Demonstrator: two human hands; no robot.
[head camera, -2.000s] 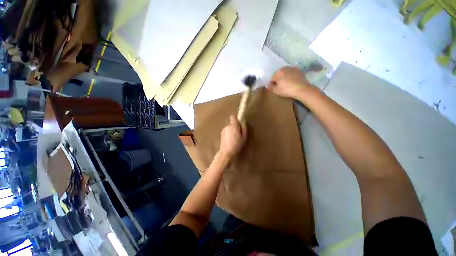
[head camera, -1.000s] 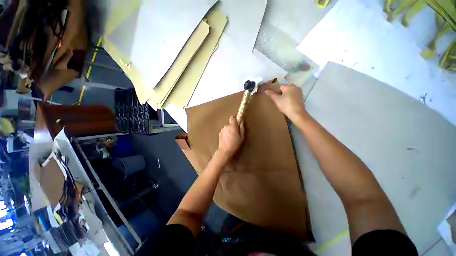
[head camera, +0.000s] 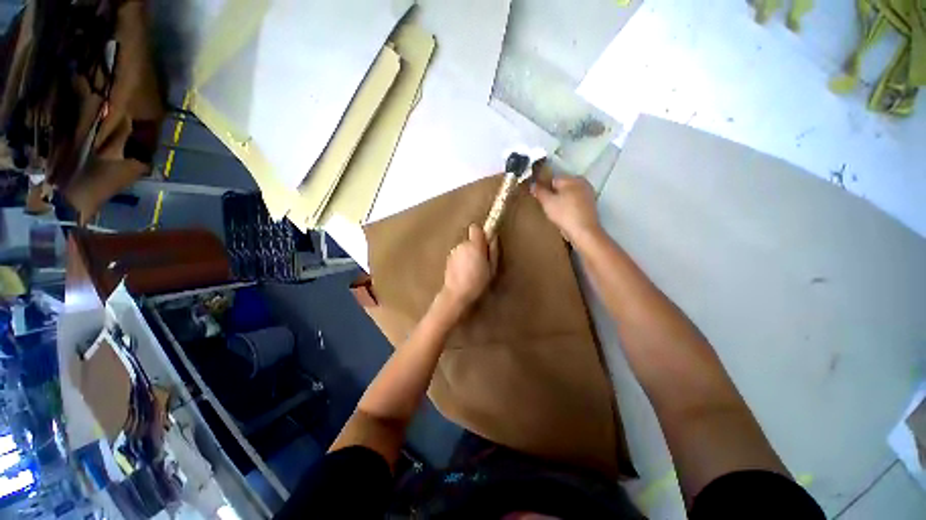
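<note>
A large brown leather panel (head camera: 508, 335) lies on the table and hangs over its edge towards my lap, with a faint seam line across it. My left hand (head camera: 470, 269) is closed around the pale, yellowish wrapped handle of a hammer (head camera: 500, 208). The hammer's small dark head is at the panel's far edge, close to my right fingertips. My right hand (head camera: 567, 205) pinches the panel's far right corner, where a small folded bit stands up. Whether the head touches the leather cannot be told.
White and pale yellow sheets (head camera: 355, 132) lie beyond the panel to the left. Yellow-green strips (head camera: 894, 61) lie at the far right. A pale grey board (head camera: 751, 264) is under my right forearm. A brown leather heap (head camera: 122, 102) is at the upper left, above a reddish-brown case-like object (head camera: 152, 260).
The view has shifted a little, moving the table things left. My right hand has drawn in from beyond the far edge to the corner, closer to the hammer head. The hammer stays near the far edge.
</note>
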